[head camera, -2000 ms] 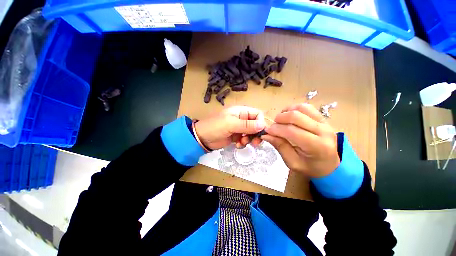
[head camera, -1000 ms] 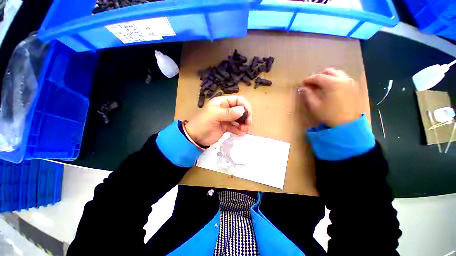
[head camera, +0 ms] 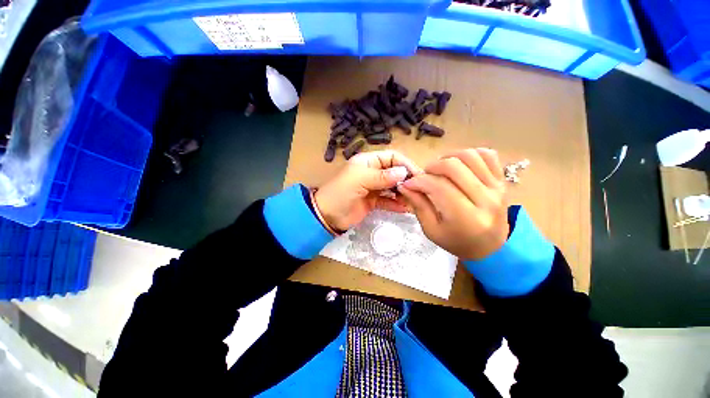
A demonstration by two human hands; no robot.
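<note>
My left hand (head camera: 362, 189) is in front of me with its thumb and fingers closed around a small dark moulded part (head camera: 404, 179), mostly hidden by the fingers. My right hand (head camera: 459, 204) meets it there, fingertips pinched together at the part. Whether they hold a thin stick or a white bit cannot be made out. A pile of dark parts (head camera: 379, 116) lies beyond my hands on the cardboard sheet (head camera: 529, 116). A white paper sheet (head camera: 428, 268) with grey specks lies below my hands, with a round white pad (head camera: 389, 239) on it.
A white tuft (head camera: 515, 169) lies right of my right hand. Blue bins (head camera: 335, 29) stand at the far edge, and a blue crate (head camera: 105, 159) with clear plastic is at left. White bottles (head camera: 281, 89) lie at left and right. Sticks and a small cardboard piece (head camera: 693, 183) are at far right.
My right hand has come back from the right side of the cardboard to my left hand. My left hand still holds the part. One of two white tufts seen earlier no longer shows.
</note>
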